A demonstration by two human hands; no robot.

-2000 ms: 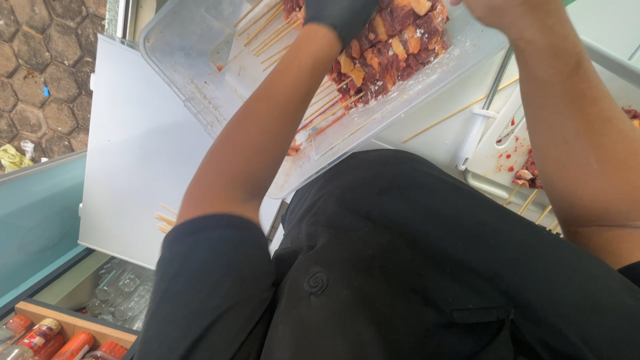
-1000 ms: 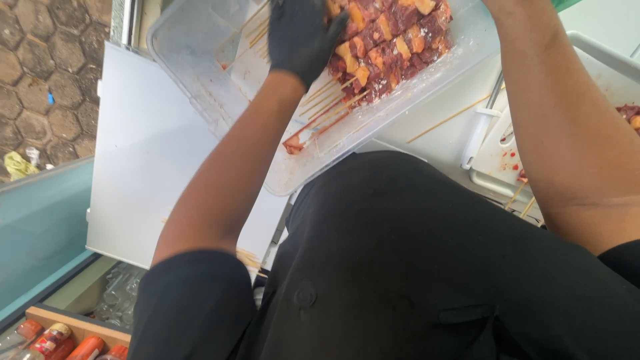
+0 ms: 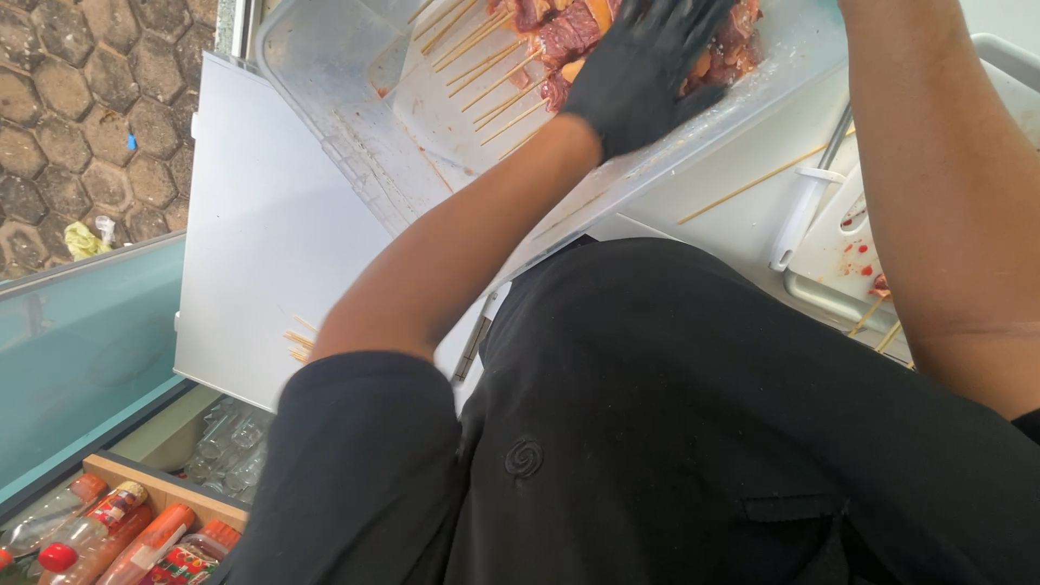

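My left hand (image 3: 654,77), in a black glove, lies palm down over skewered raw meat (image 3: 569,34) with its fingers spread. The meat, red chunks with orange-yellow pieces, fills part of a clear plastic tub (image 3: 699,130). Bare ends of several wooden skewers (image 3: 487,69) point left from the meat across the tub's floor. My right forearm reaches up along the right side, but the hand itself is beyond the top edge.
Right of the tub lie a loose skewer (image 3: 764,184), a white knife handle (image 3: 804,215) and a stained white cutting board (image 3: 841,244). A white panel (image 3: 268,219) stretches left, with more skewers (image 3: 301,345) by my elbow. Bottles (image 3: 154,540) fill a wooden-edged compartment below.
My left hand has moved right across the meat, away from the bare skewer ends it was beside a second ago. My right hand, partly visible at the top two seconds ago, is out of frame.
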